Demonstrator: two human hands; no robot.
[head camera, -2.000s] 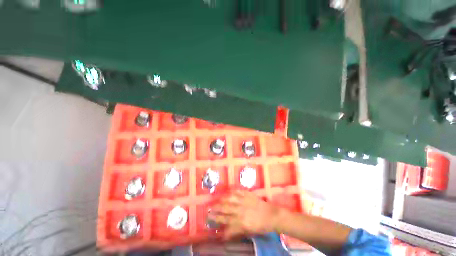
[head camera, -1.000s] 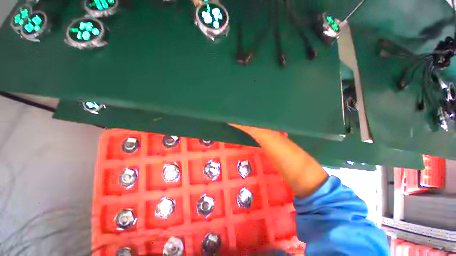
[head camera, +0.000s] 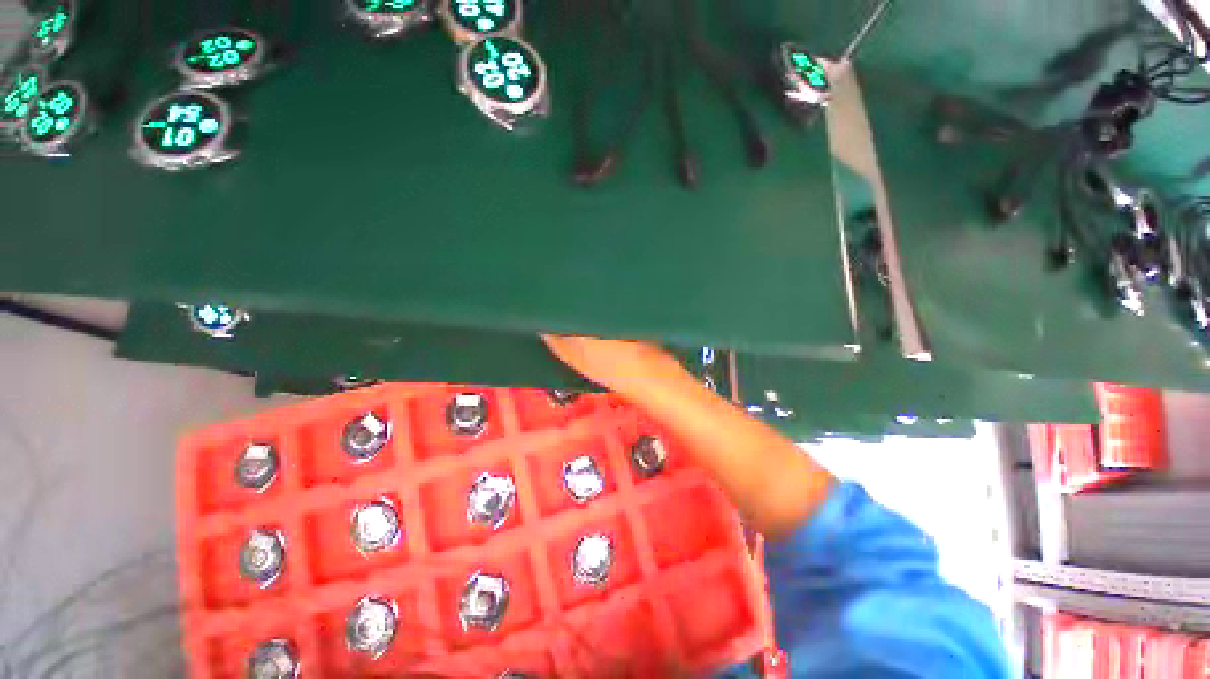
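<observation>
A red-orange compartment tray (head camera: 425, 551) lies tilted below the green shelf edge. Round smartwatch units (head camera: 490, 500) sit singly in most visible pockets; some right-hand pockets are empty. My right arm comes from the lower right in a blue sleeve, over the tray's right side. Only the wrist end of my right hand (head camera: 597, 358) shows; its fingers are hidden under the upper rack shelf (head camera: 465, 252). What they hold cannot be seen. My left hand is not in view.
Lit smartwatch units with green digits and black charging cables (head camera: 686, 159) lie on the upper shelf. One lit watch (head camera: 212, 318) lies on the lower shelf at left. A pale rack upright (head camera: 886, 239) stands right. Grey storage shelving (head camera: 1128, 524) holds red trays.
The tray has shifted left and up in the picture and tilted, its right side higher. My right hand went from over the tray to under the upper shelf and stays there. The view has shifted slightly.
</observation>
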